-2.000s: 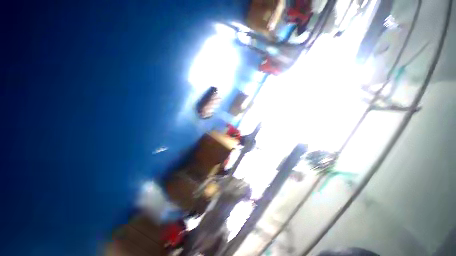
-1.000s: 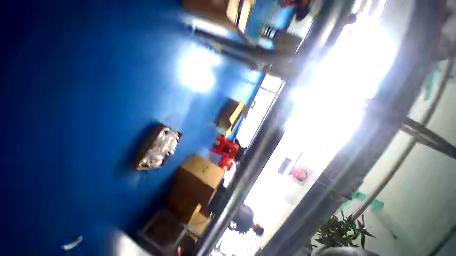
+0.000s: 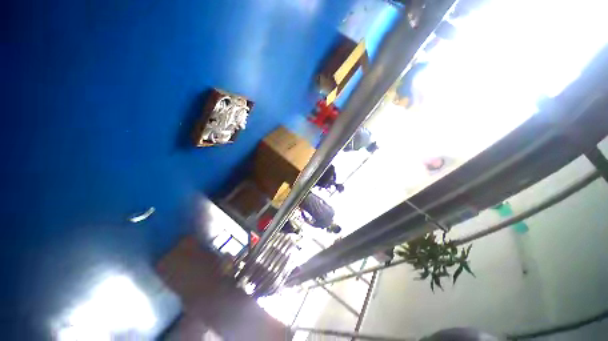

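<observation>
Neither my left hand nor my right hand is in the picture. On the blue floor (image 3: pixel 87 133) ahead stands an open brown carton (image 3: pixel 225 118) filled with pale, tangled, cord-like pieces; they are too small to name surely. A larger brown carton (image 3: pixel 283 160) stands beside the bench line. A small pale curved scrap (image 3: pixel 142 215) lies on the floor. The picture is turned sideways and partly blurred.
A metal rail (image 3: pixel 333 143) runs diagonally past the bench line. Another open carton (image 3: pixel 343 66) stands by something red (image 3: pixel 325 115). People in dark clothing (image 3: pixel 319 210) are at the glaring bench. A green plant (image 3: pixel 437 260) shows near a pale wall (image 3: pixel 560 266).
The view has shifted along the bench line. The filled carton sits higher in the picture and looks sharper. More people, a white-topped surface and a second glare patch now show at the lower part.
</observation>
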